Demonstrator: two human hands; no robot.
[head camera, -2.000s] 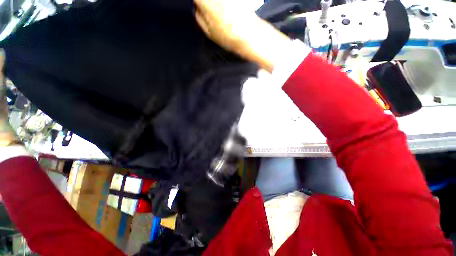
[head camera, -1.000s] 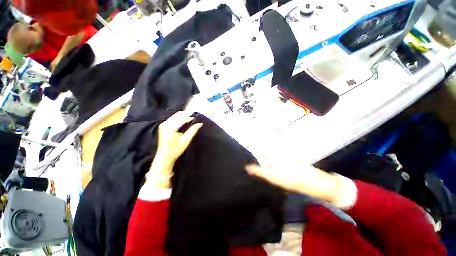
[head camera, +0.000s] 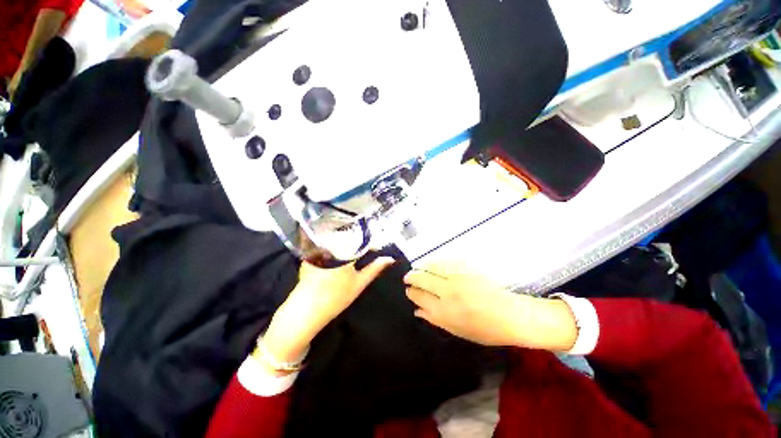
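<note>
The dark garment (head camera: 180, 316) hangs over the table's front edge and the lap, and its upper edge lies at the needle area of the white sewing machine (head camera: 334, 162). My left hand (head camera: 321, 295) grips the cloth just in front of the needle area, its thumb pointing right. My right hand (head camera: 467, 304) lies on the cloth edge close to the left thumb, fingertips on the fabric. The machine head hides the needle and part of my left fingertips.
A black band (head camera: 514, 60) drapes over the machine head. A smartphone (head camera: 561, 158) and an orange tool (head camera: 516, 177) lie on the machine bed. A grey motor housing (head camera: 38, 398) stands at lower left. A red-sleeved person (head camera: 34, 34) shows at upper left.
The view has moved closer to the machine. Both hands have come together at the needle area with the cloth edge, where before they were apart over the garment.
</note>
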